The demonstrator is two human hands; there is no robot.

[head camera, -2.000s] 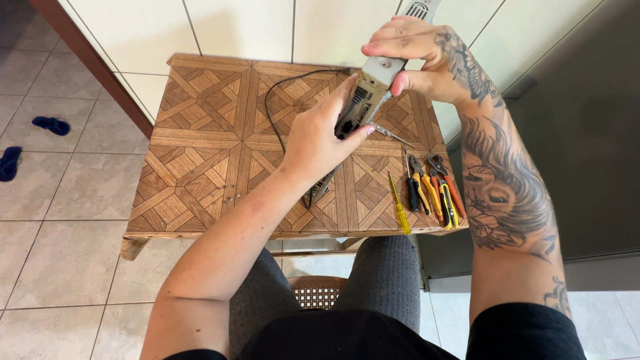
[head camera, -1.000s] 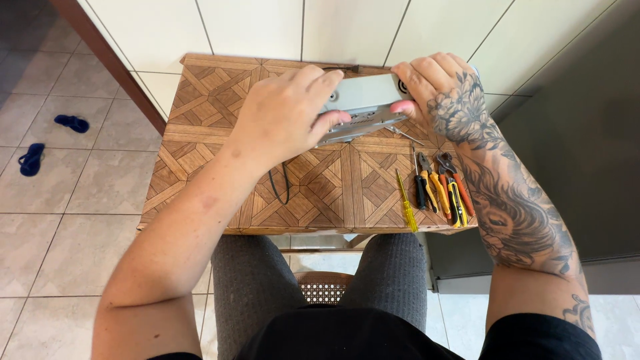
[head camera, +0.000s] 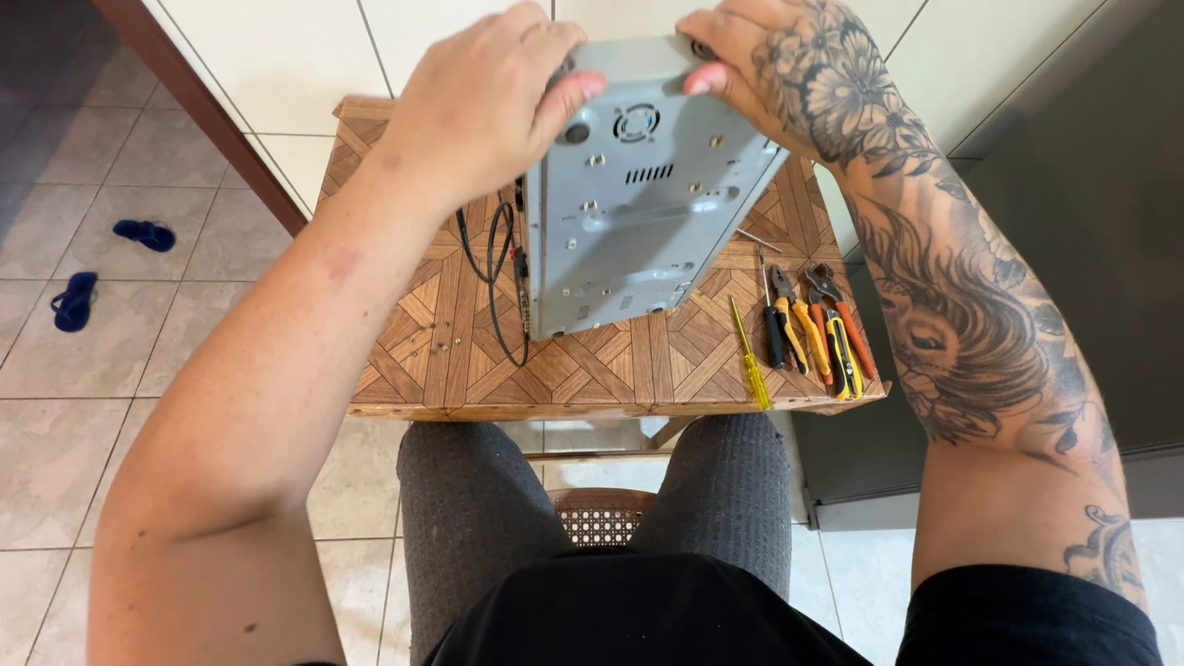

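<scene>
A grey metal electronic device case (head camera: 647, 213) stands on its side edge on the wooden table, its vented underside with round feet turned toward me. My left hand (head camera: 495, 97) grips its upper left corner, thumb on the underside. At the upper right corner my right hand (head camera: 758, 69) holds it the same way. A black cable (head camera: 499, 277) loops beside the case's left side, where a row of connectors shows. Several small screws (head camera: 444, 338) lie on the table left of the cable. The far side of the case is hidden.
On the table's right lie a yellow-handled screwdriver (head camera: 751, 361), a black-handled screwdriver (head camera: 773, 333), yellow-handled pliers (head camera: 803, 324), orange-handled pliers (head camera: 846, 319) and a yellow utility knife (head camera: 840, 356). The tiled wall (head camera: 305, 55) rises behind the table (head camera: 601, 370). Blue flip-flops (head camera: 74, 301) lie on the floor.
The case has turned from a tilted, narrow view so that its underside now faces me. Both my hands have stayed on it. The screws at the left have come into sight.
</scene>
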